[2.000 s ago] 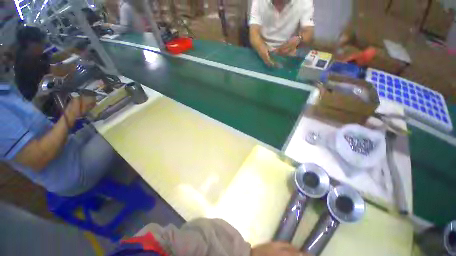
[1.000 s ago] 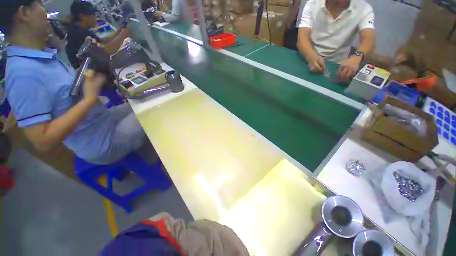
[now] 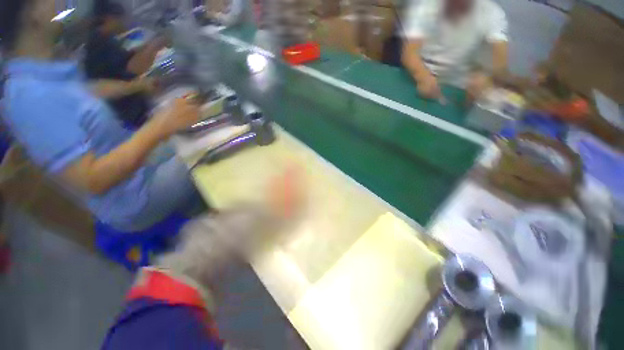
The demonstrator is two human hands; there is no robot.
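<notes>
My left hand (image 3: 289,191) is a blurred shape over the yellow-covered bench (image 3: 328,239), its beige sleeve reaching in from the lower left. Its fingers cannot be made out, nor whether it holds anything. My right hand is not in view. Two dark grey hair dryers with silver rings lie side by side at the bottom right, one hair dryer (image 3: 468,279) slightly farther back and the other hair dryer (image 3: 510,320) cut by the lower edge. Two more dark dryers lie at the bench's far end, the nearer dryer (image 3: 232,146) beside a seated worker.
A worker in a blue shirt (image 3: 68,130) sits at the left. A green conveyor (image 3: 383,157) runs along the bench. At the right are an open parts bag (image 3: 547,236), a small parts pile (image 3: 482,219) and a brown carton (image 3: 530,167). A person in white (image 3: 455,51) is across the belt.
My left arm has reached forward over the bench, bringing the hand into view. A second dryer now shows at the far end, and the blue-shirted worker's hand has come down near there.
</notes>
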